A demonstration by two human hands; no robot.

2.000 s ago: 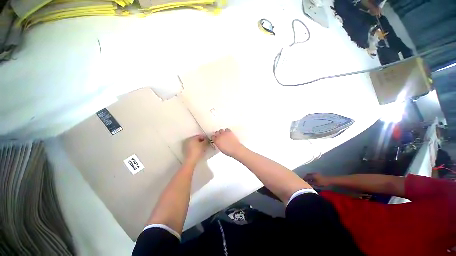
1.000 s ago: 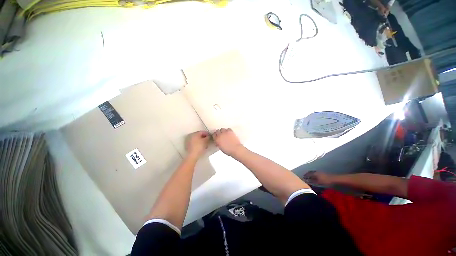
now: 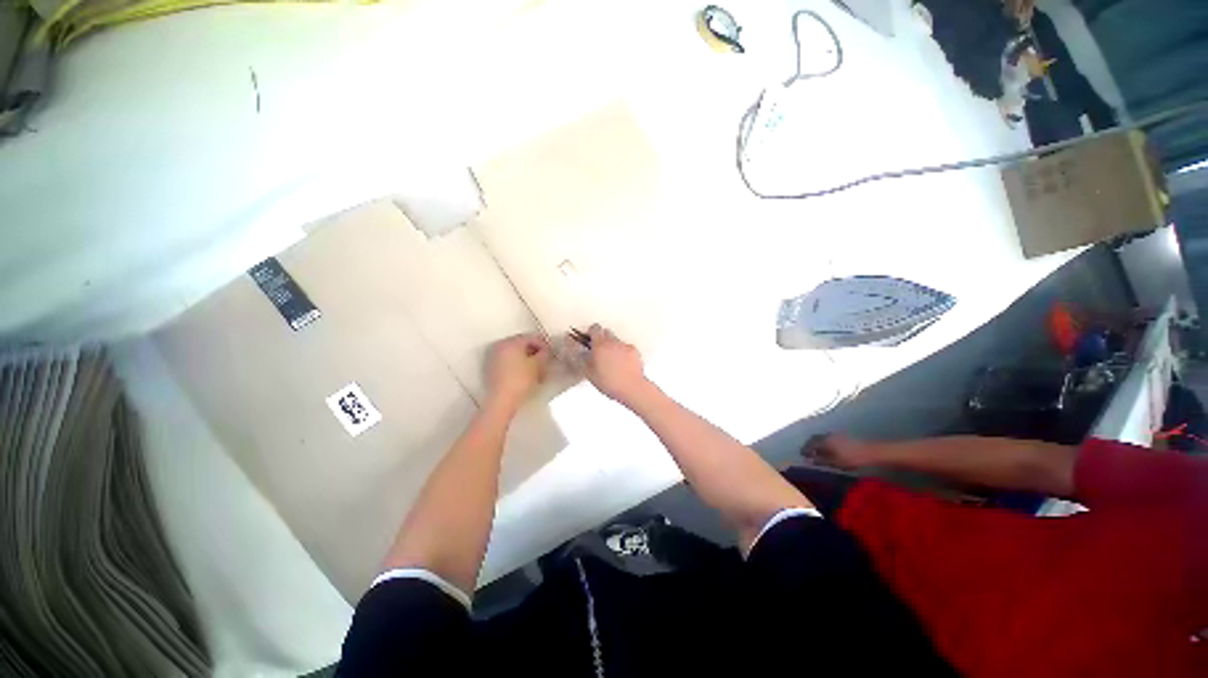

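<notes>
A large beige fabric panel (image 3: 265, 384) lies flat on the white table, with a notch at its far edge and a thin seam line (image 3: 507, 276) running toward my hands. It bears a dark label (image 3: 285, 294) and a white label (image 3: 354, 409). My left hand (image 3: 514, 368) is on the panel left of the seam, its fingertips pinched together; whether they grip fabric or thread is too small to tell. My right hand (image 3: 609, 364) is just right of the seam and holds a small dark tool (image 3: 580, 339), its tip pointing up-left. The hands are slightly apart.
A grey iron (image 3: 864, 313) lies right of the panel, its cord (image 3: 874, 179) looping behind. A round black-yellow item (image 3: 719, 29) and a cardboard box (image 3: 1084, 195) are farther back. Fanned grey-brown pieces (image 3: 80, 503) are at left. A person in red (image 3: 1033, 556) is at right.
My right hand has moved slightly away from my left, and the dark tool now shows in its fingers. The view has shifted a little; the panel and iron look unmoved on the table.
</notes>
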